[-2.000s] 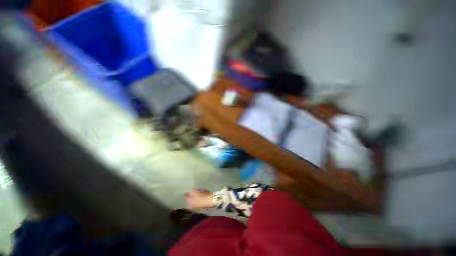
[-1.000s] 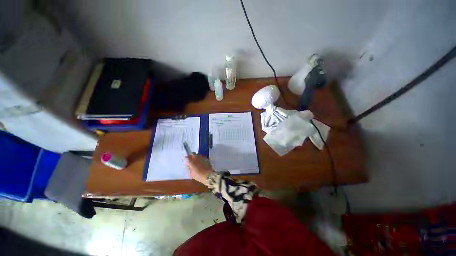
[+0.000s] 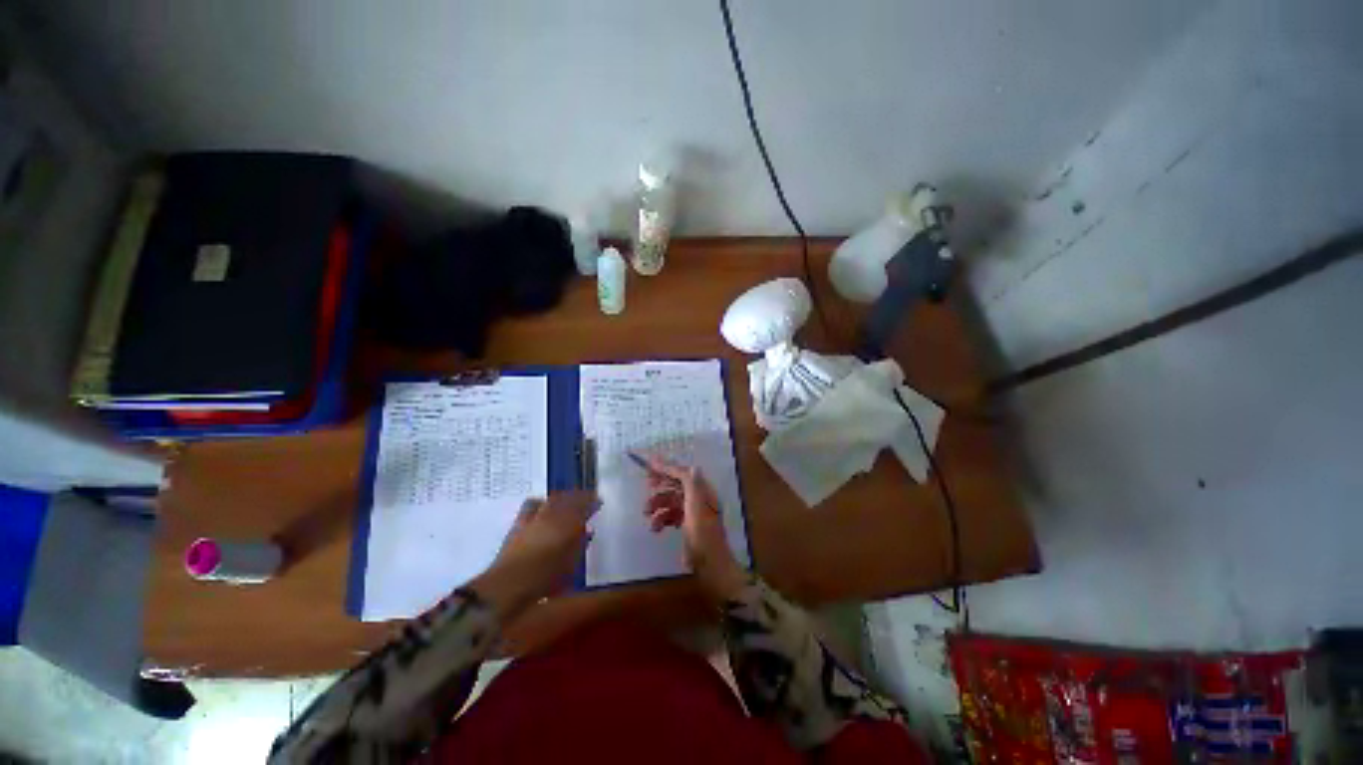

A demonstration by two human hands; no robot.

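Observation:
A blue clipboard folder (image 3: 562, 448) lies open on the brown wooden desk (image 3: 314, 493). A printed record sheet (image 3: 456, 478) with a table grid lies on its left side, under a metal clip at the top. A second printed sheet (image 3: 650, 396) lies on its right side. My right hand (image 3: 688, 508) is over the right sheet with a thin dark pen (image 3: 640, 462) between its fingers. My left hand (image 3: 546, 541) is over the folder's lower middle, its fingers bent; whether it grips anything is hidden.
Black files (image 3: 247, 269) stand stacked in a blue tray at the back left, beside a black cloth bundle (image 3: 471, 277). Small bottles (image 3: 612, 280), a white cloth bundle (image 3: 785, 374) and a spray bottle (image 3: 882, 254) stand behind. A pink-ended container (image 3: 239, 561) lies front left. A cable hangs over the right side.
My left hand has come into view over the folder. My right hand has moved with the pen from the left sheet to the right sheet. The view is closer to the desk.

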